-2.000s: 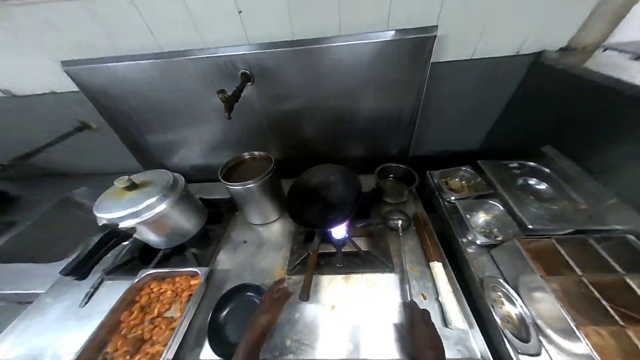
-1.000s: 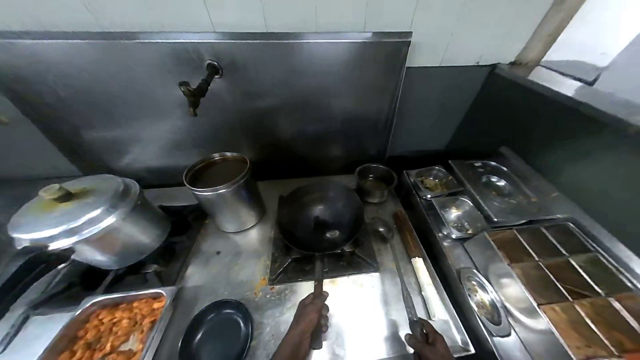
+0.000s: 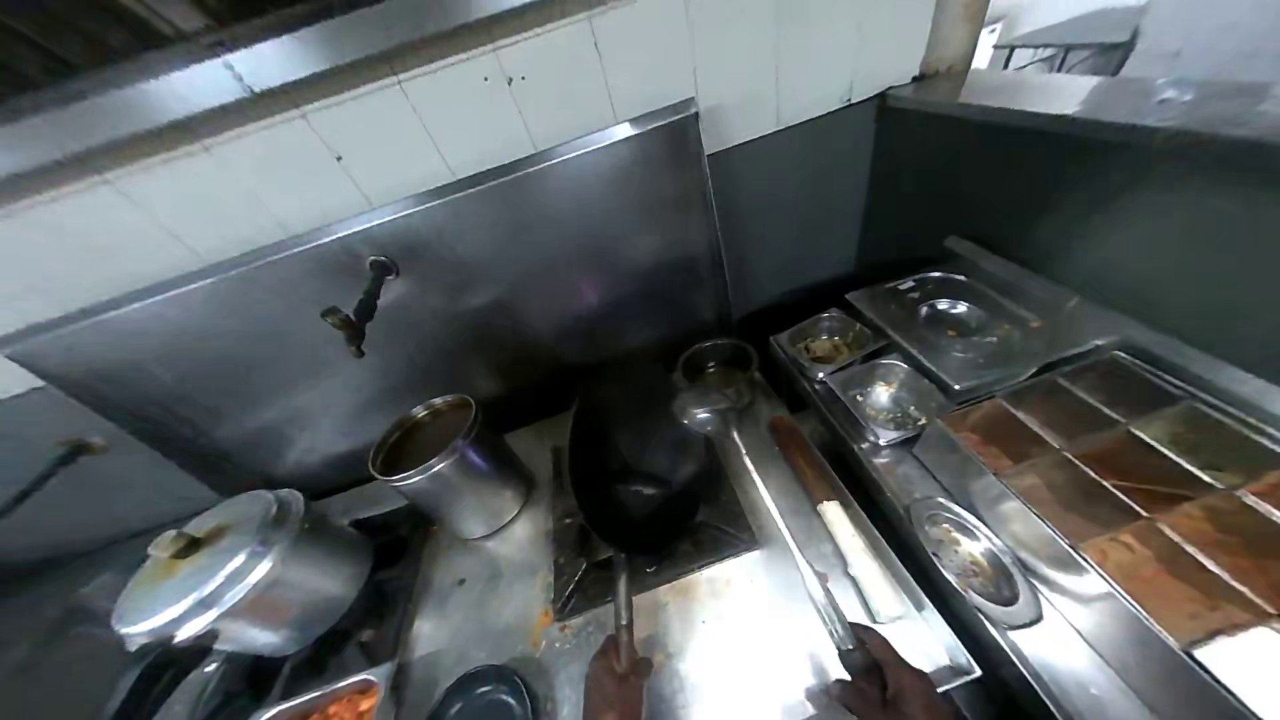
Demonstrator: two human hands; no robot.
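Observation:
My left hand grips the handle of a black wok, which sits tilted over the gas burner. In my right hand is the handle of a long metal ladle. The ladle's bowl is at the near rim of a small steel pot behind and right of the wok; whether it touches the pot I cannot tell. A tall steel container of brown liquid stands left of the wok. Right of the ladle lies a utensil with a wooden end and a white wrapped part.
A lidded pressure cooker stands at left, with a tray of orange food and a black bowl near the front. A tap juts from the steel backsplash. At right are small steel pans, an oval dish and a divided spice tray.
My left hand, off the wok's handle two seconds ago, has taken hold of it. The ladle's bowl has moved from the counter toward the small pot. The view has shifted.

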